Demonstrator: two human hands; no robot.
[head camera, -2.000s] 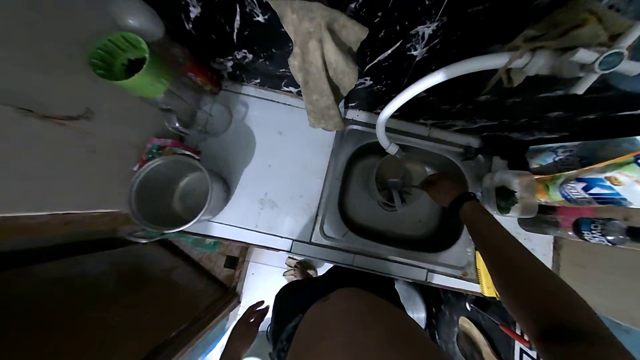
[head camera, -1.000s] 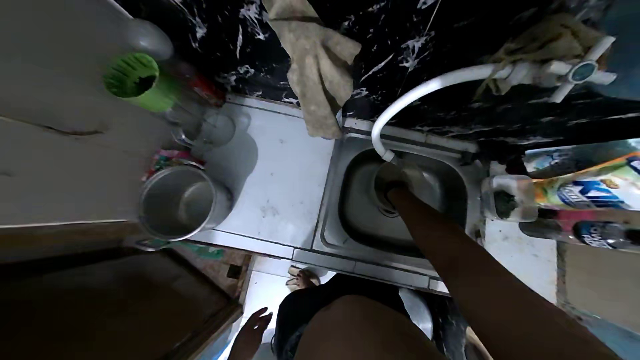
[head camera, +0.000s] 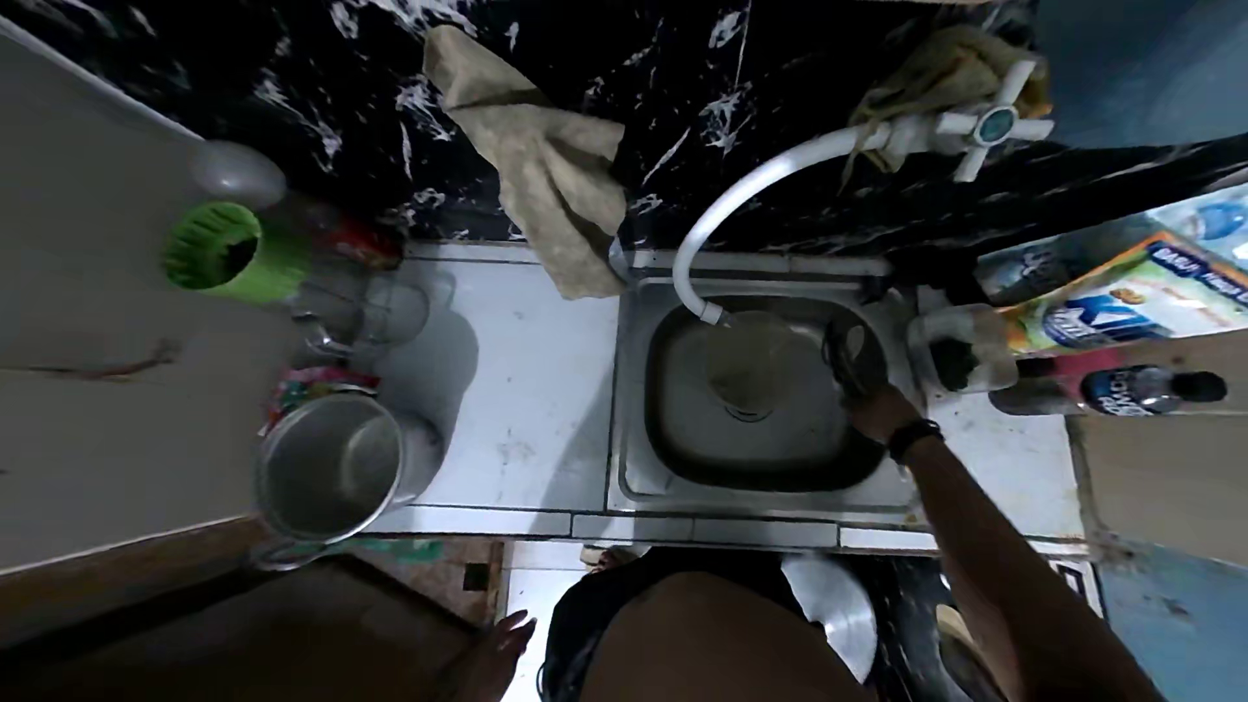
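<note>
My right hand (head camera: 880, 411), with a dark band at the wrist, is at the right side of the stainless steel sink (head camera: 639, 429). Its fingers are closed on utensils (head camera: 856, 353), spoon-like, blurred and dark. A round, pale translucent container (head camera: 749, 363) stands in the basin under the outlet of the white curved faucet (head camera: 746, 190). My left hand (head camera: 509, 639) hangs low beside my body, below the counter edge, with fingers apart and nothing in it.
Left on the counter stand a metal pot (head camera: 331, 468), a green plastic holder (head camera: 234, 253) and clear glassware (head camera: 390, 310). A beige cloth (head camera: 556, 161) hangs against the black marbled wall. Right of the sink are a clear container (head camera: 960, 348), a detergent packet (head camera: 1121, 297) and a dark-capped bottle (head camera: 1136, 390).
My right hand has moved from the round container under the faucet to the right side of the basin, and utensils show in it. My left hand stays low.
</note>
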